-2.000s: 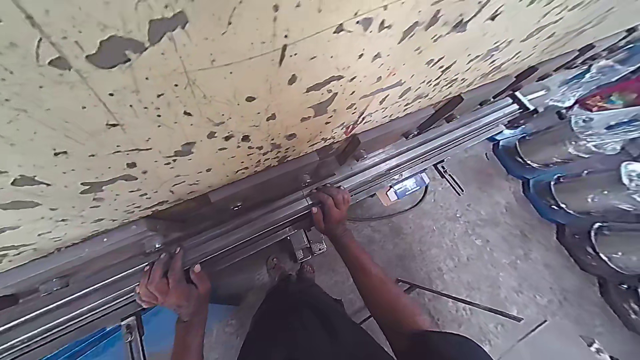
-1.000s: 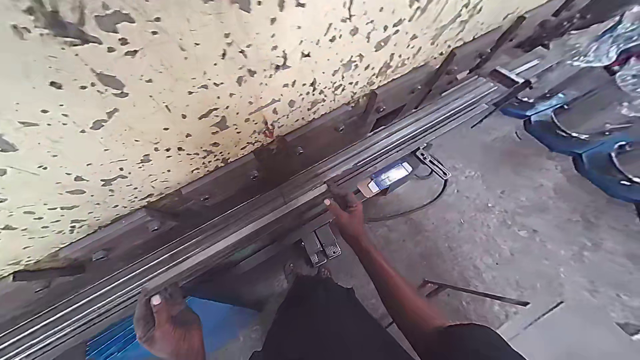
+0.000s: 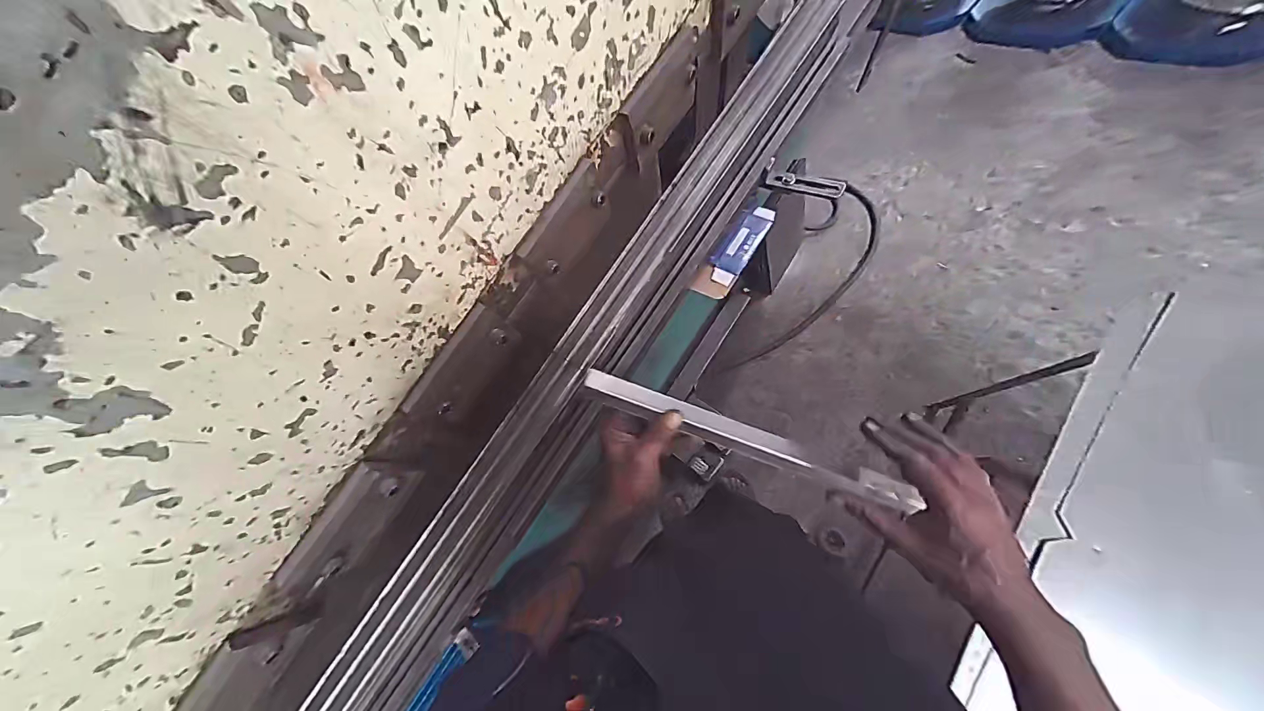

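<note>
A short metal bar (image 3: 741,432) lies crosswise in front of me, its far end at a bundle of long metal bars (image 3: 592,346). My left hand (image 3: 637,459) grips it near that end, thumb on top. At the bar's other end is my right hand (image 3: 933,494), fingers spread around the tip and blurred; whether it touches the bar is unclear. The long bars run diagonally beside a wall with peeling paint (image 3: 326,247).
A blue and white box (image 3: 743,245) rests beside the bars, near a slotted metal bracket (image 3: 805,185) and a black cable (image 3: 869,257). At right is a large pale sheet (image 3: 1165,494). Blue rounded objects (image 3: 1047,20) stand at the top right.
The view has turned strongly. Both hands have left the long bars, where they rested earlier, and are now at the short bar, the left one holding it.
</note>
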